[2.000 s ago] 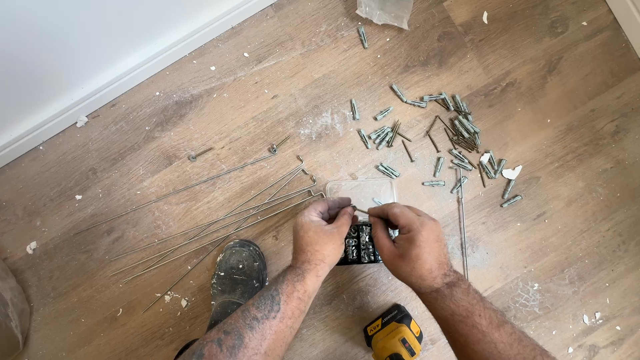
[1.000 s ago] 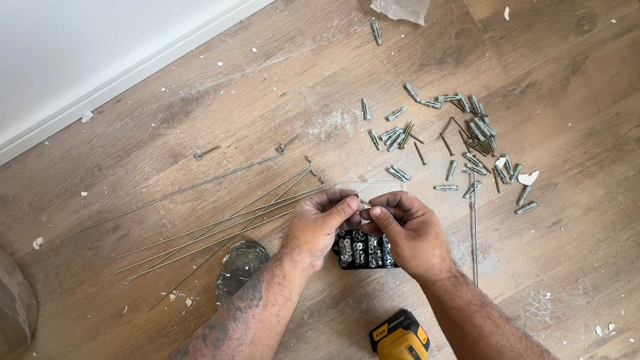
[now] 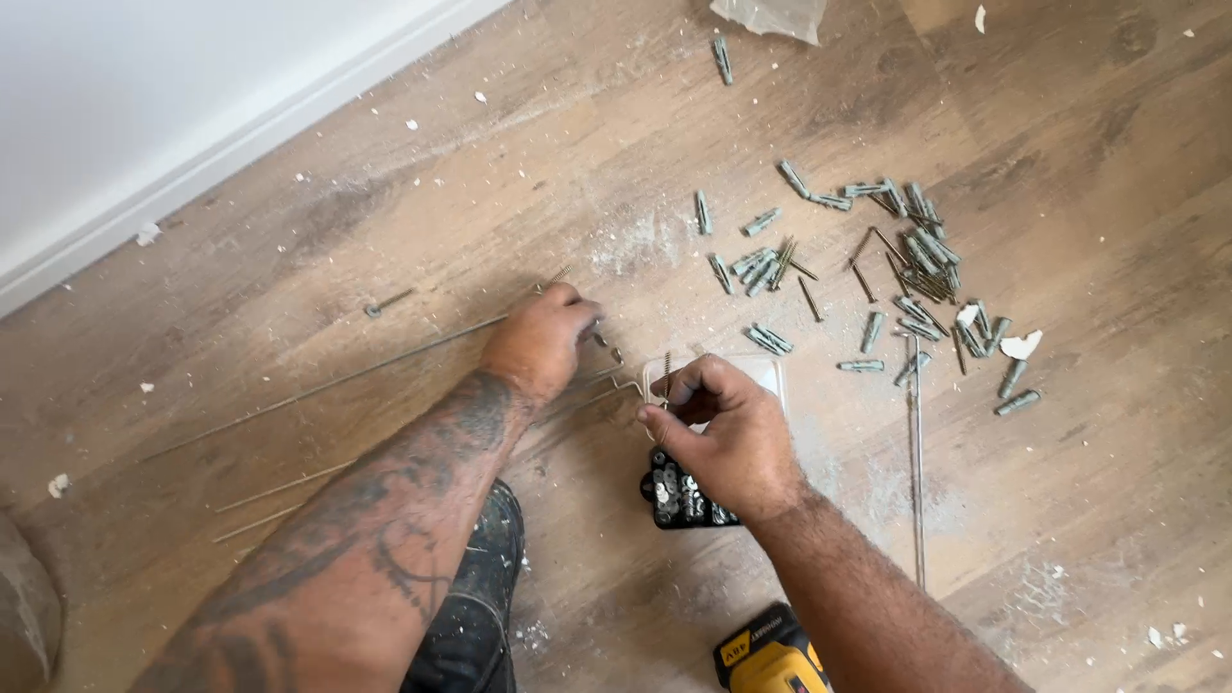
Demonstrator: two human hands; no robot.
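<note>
My right hand (image 3: 731,428) pinches a screw (image 3: 667,375), point up, between thumb and fingers, above a black compartment box of washers (image 3: 674,493) with a clear lid (image 3: 770,371). My left hand (image 3: 541,342) reaches over the hooked ends of the thin metal rods (image 3: 626,383); its fingers are curled and partly hidden, so a hold cannot be told. A long rod (image 3: 318,387) runs out from under that hand, near another screw (image 3: 558,276). A screw with a washer (image 3: 387,303) lies farther left.
Grey wall plugs (image 3: 929,252) and loose screws (image 3: 808,298) are scattered at the right, beside an upright-running metal rod (image 3: 917,462). A yellow cordless tool (image 3: 770,654) lies at the bottom, my boot (image 3: 486,558) left of it. A white skirting board (image 3: 250,144) edges the floor.
My hands were together over the washer box; they are now apart. My left hand has moved up and left to the rods, while my right hand keeps a screw, now held upright in view.
</note>
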